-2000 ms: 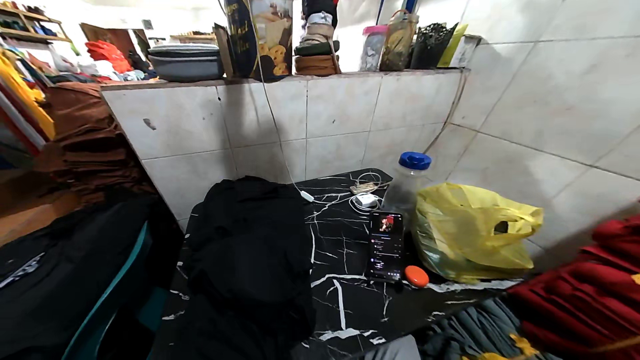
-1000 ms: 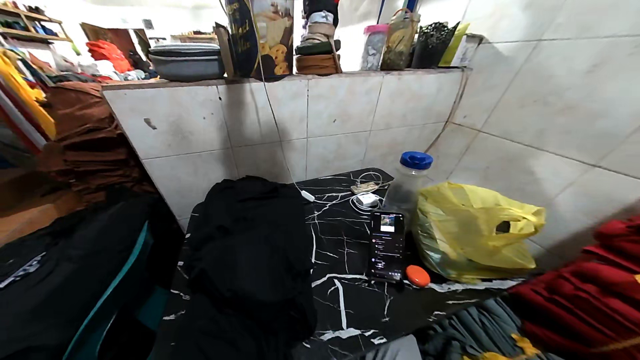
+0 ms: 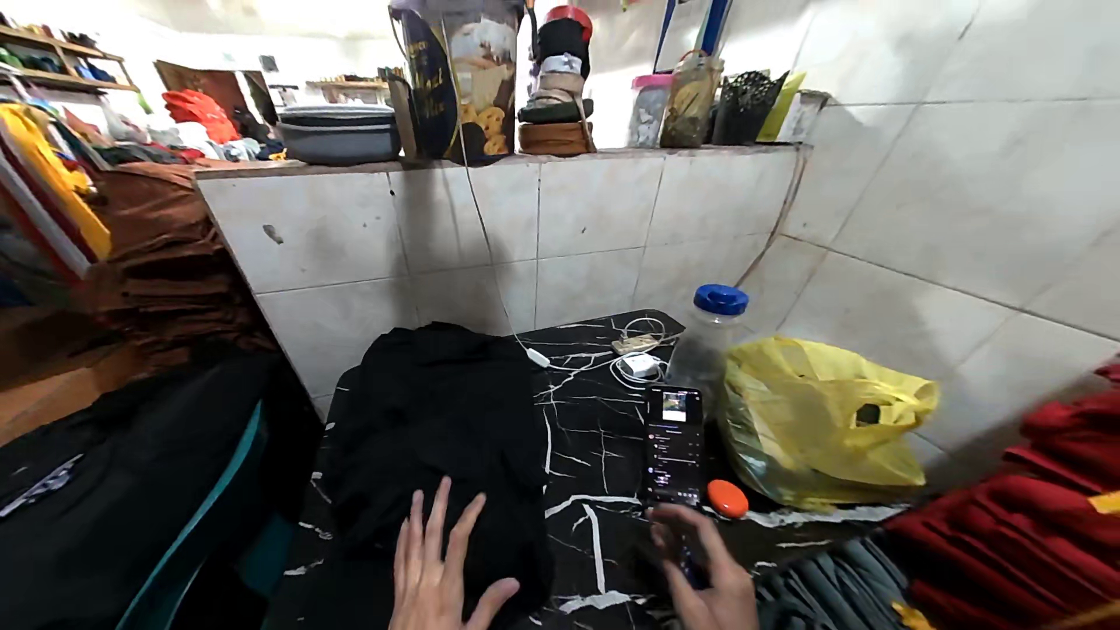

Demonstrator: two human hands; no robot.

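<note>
My left hand [image 3: 442, 564] lies with spread fingers on a folded black cloth [image 3: 437, 411] at the left of the black marble-patterned table [image 3: 582, 455]. My right hand [image 3: 704, 569] is at the table's front, just below a smartphone [image 3: 674, 446] with its screen lit. Its fingers curl around a small dark object [image 3: 693, 564], too blurred to name. Beside the phone sits a round orange object [image 3: 728, 499]. A clear plastic jar with a blue lid [image 3: 720, 300] stands behind, next to a yellow plastic bag [image 3: 822, 420].
A white charger [image 3: 641, 366] and cables lie at the table's back. Stacked red cloth [image 3: 1024, 542] and grey cloth [image 3: 831, 586] border the right front. A black bag with teal trim [image 3: 114, 490] is at the left. Containers, among them a large printed tub [image 3: 464, 87], line the tiled ledge [image 3: 612, 162].
Both hands have come into view at the bottom, the left onto the black cloth, the right near the phone with a small dark object in it.
</note>
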